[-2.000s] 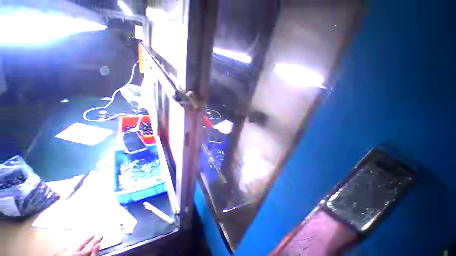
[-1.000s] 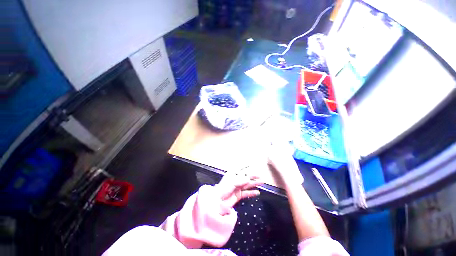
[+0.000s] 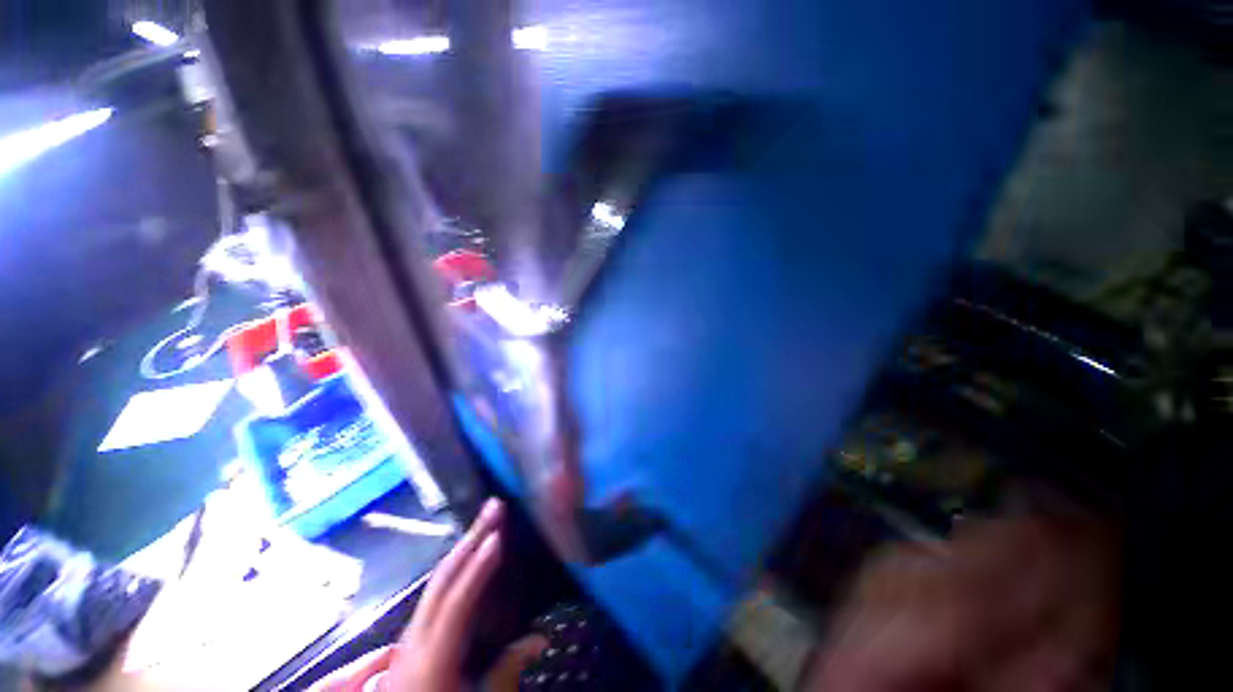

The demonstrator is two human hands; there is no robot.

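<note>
The blue safety door [image 3: 757, 352] stands across the middle of the view, blurred, with a window and a dark handle-like shape on it. Right of its edge the dark machine interior [image 3: 1001, 365] shows. My left hand [image 3: 440, 608] is at the bottom, left of the door, by the bench's edge, fingers extended, with nothing visible in it. My right hand [image 3: 974, 602] is a large blur at the lower right, in front of the machine opening. Its fingers, and anything in them, cannot be made out.
On the dark green bench are a blue tray [image 3: 322, 460] of small silvery parts, a red bin [image 3: 254, 348] beyond it, a pale stick [image 3: 406, 525], white papers [image 3: 250, 581], and a clear bag [image 3: 54, 602] of dark parts at the far left. A metal frame post [image 3: 358, 257] stands beside the tray.
The view has swung right from the bench to the blue door and machine. My hands, close together over the bench edge a second ago, are now far apart, the right one at the machine opening.
</note>
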